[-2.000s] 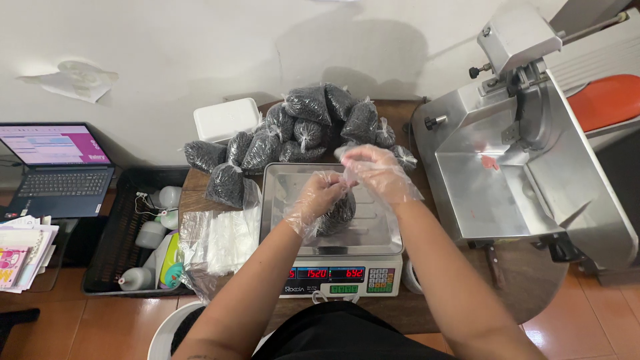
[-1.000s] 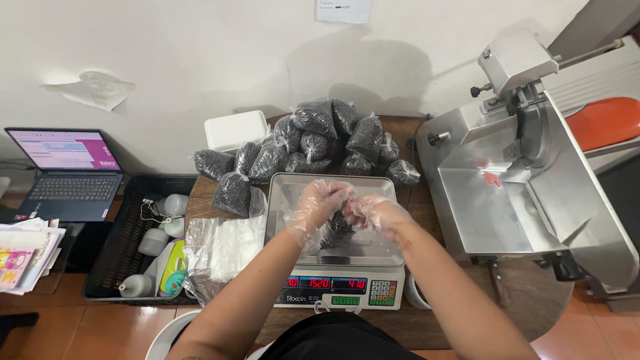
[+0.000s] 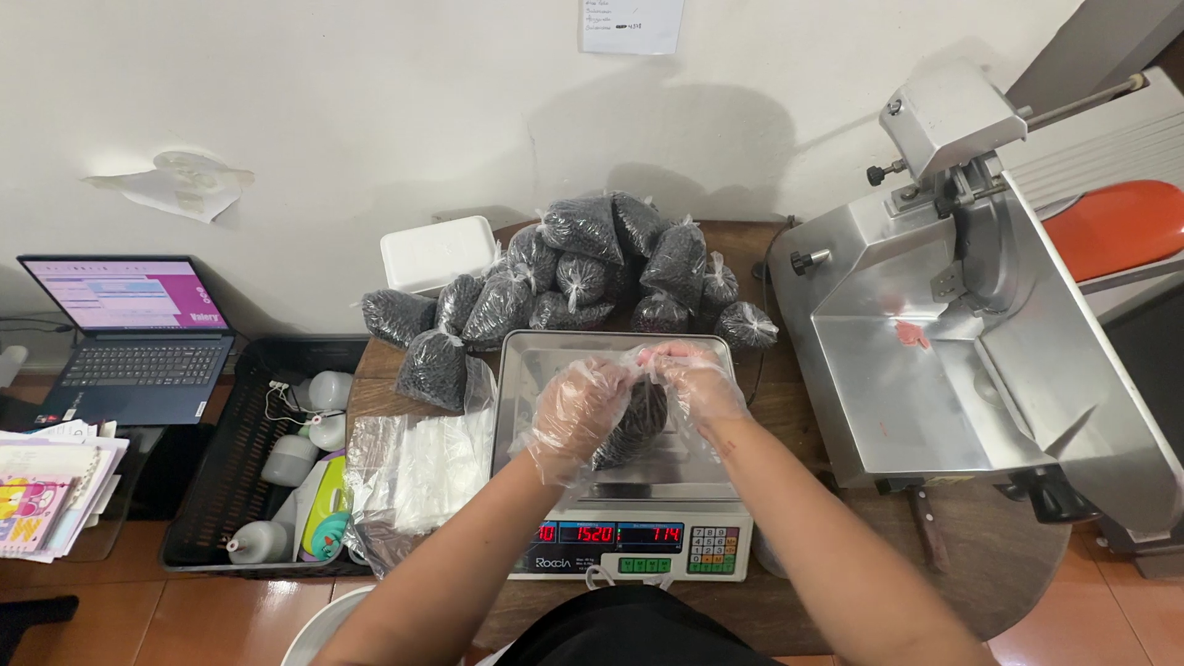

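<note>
Both my hands wear clear plastic gloves and pinch the gathered top of a clear plastic bag of dark granules (image 3: 638,425). That bag rests on the steel pan of a digital scale (image 3: 527,370), whose red display is lit. My left hand (image 3: 581,412) is on the left side of the bag's neck, my right hand (image 3: 692,379) on its right, fingertips close together. Behind the pan lies a heap of tied bags of dark granules (image 3: 583,227). Left of the scale is a stack of clear plastic bags (image 3: 444,472).
A white foam tray (image 3: 439,254) is behind the heap. A meat slicer (image 3: 906,398) stands right, with a knife (image 3: 928,527) near its base. At left are a black crate (image 3: 213,481) of bottles, an open laptop (image 3: 139,365) and papers (image 3: 55,490). A white bucket (image 3: 324,620) is low left.
The last figure on the scale's display differs in each frame. Both hands stay at the bag's neck over the pan, their fingers shifting.
</note>
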